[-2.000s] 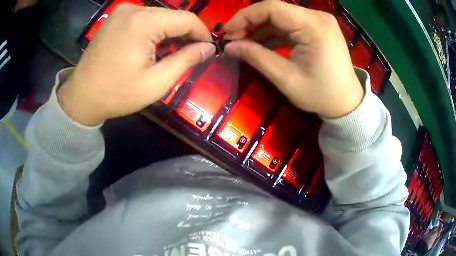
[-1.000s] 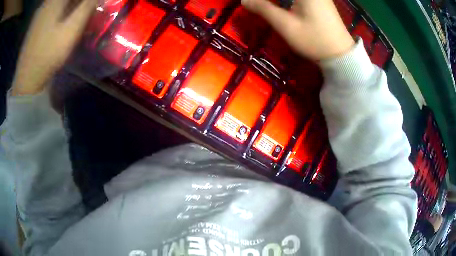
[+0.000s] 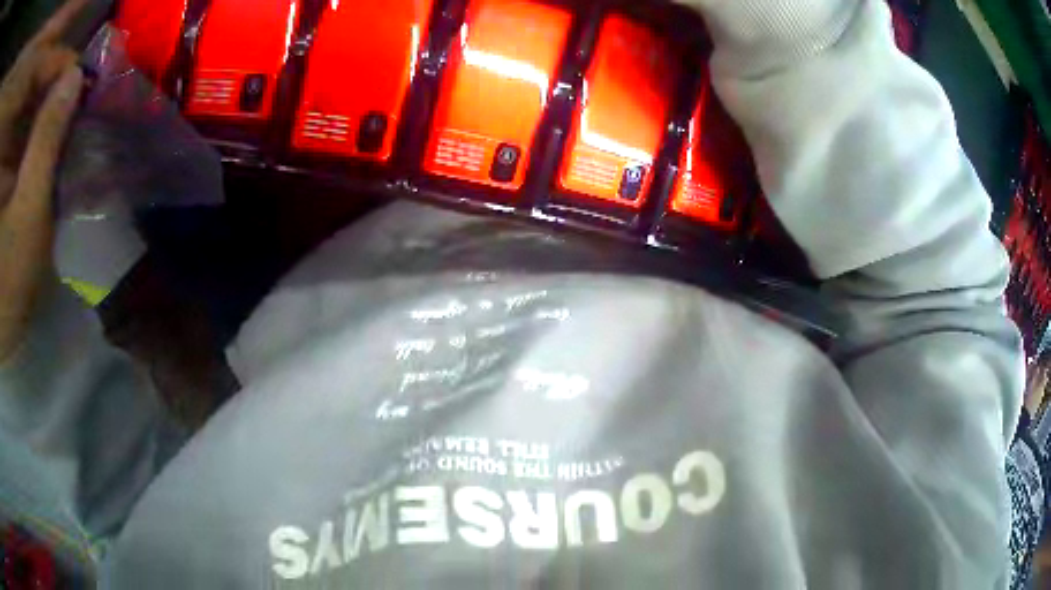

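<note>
Red phone back covers (image 3: 490, 87) sit side by side in a shiny black blister tray (image 3: 380, 179), which crosses the top of the view. Each whole cover shows pale print and a small dark camera spot near its lower edge. My left hand (image 3: 40, 150) is at the far left, partly cut off by the edge. Its fingers pinch a crumpled clear sheet (image 3: 138, 161), which hangs beside the tray's left end. My right hand is beyond the top edge; only its sleeve shows, over the tray's right part.
More red parts in dark trays (image 3: 1026, 248) lie at the far right, beside a green strip with a pale edge (image 3: 982, 40). My grey printed sweatshirt fills the lower view, close to the tray's near edge. A small red thing shows at the lower left corner.
The tray appears higher and more level in view. My left hand has moved out to the left and now shows a clear sheet. My right hand has gone out past the top edge.
</note>
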